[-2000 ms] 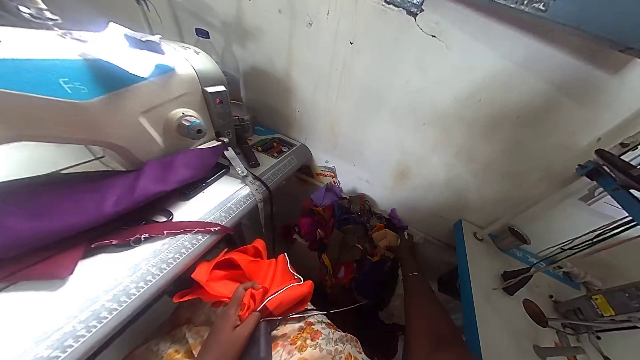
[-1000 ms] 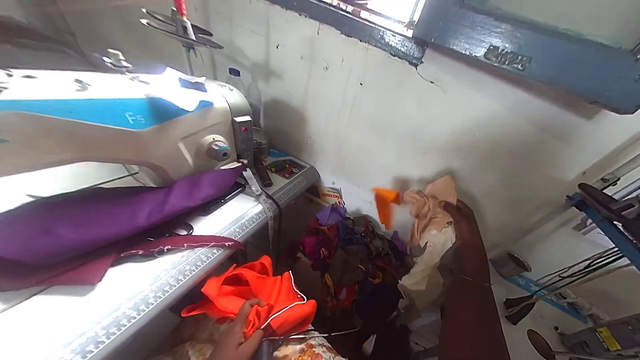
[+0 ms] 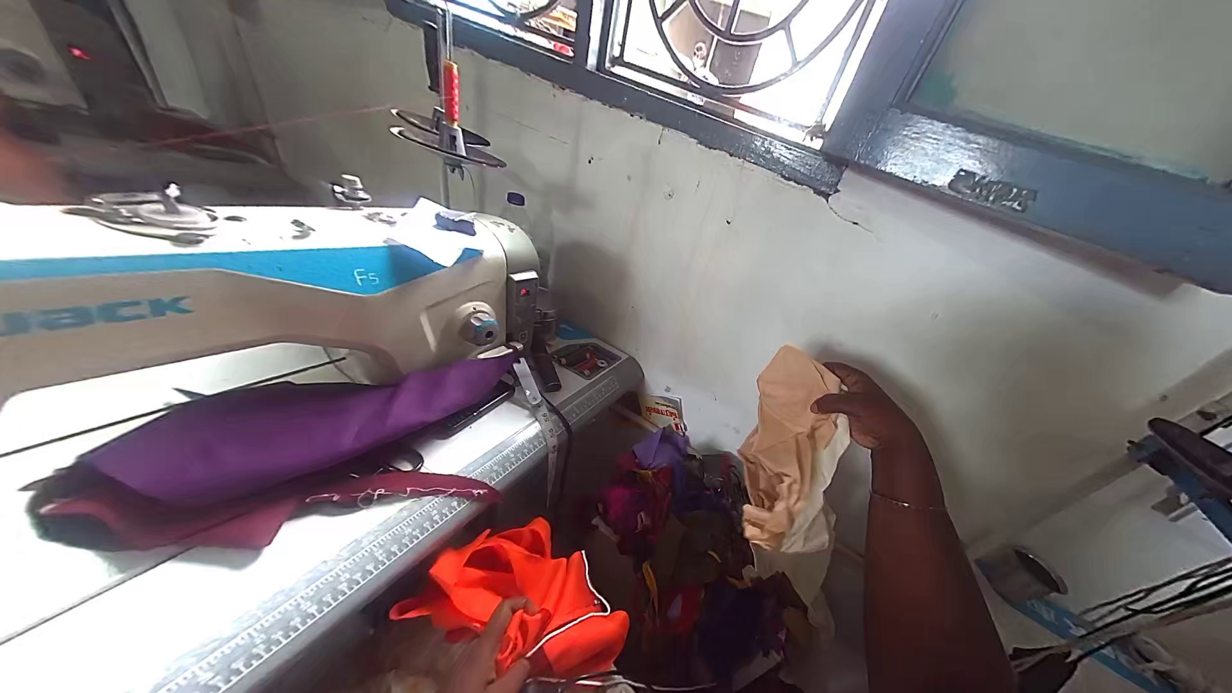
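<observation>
My left hand (image 3: 496, 647) grips a bunched orange-red cloth (image 3: 525, 587) with white cord along its edge, low in front of the table. Raised at the right, my right hand (image 3: 859, 404) pinches the upper edge of a peach cloth (image 3: 784, 423), which hangs down with a cream cloth (image 3: 818, 520) against it. Below and left of these hanging cloths lies a heap of mixed fabric scraps (image 3: 693, 549). Folded purple cloth (image 3: 289, 433) and a maroon strip (image 3: 385, 488) rest on the sewing machine table.
A Jack sewing machine (image 3: 404, 318) stands on the table (image 3: 385, 568), whose front edge bears a ruler scale. A thread stand (image 3: 448, 125) rises behind it. Wall and barred window (image 3: 741, 48) are ahead. At the right are a metal cup (image 3: 1025, 575) and another machine's parts (image 3: 1193, 462).
My right hand has come up from the scrap heap with the peach and cream cloths. An orange piece seen beside them one second ago is no longer there. The view has tilted upward.
</observation>
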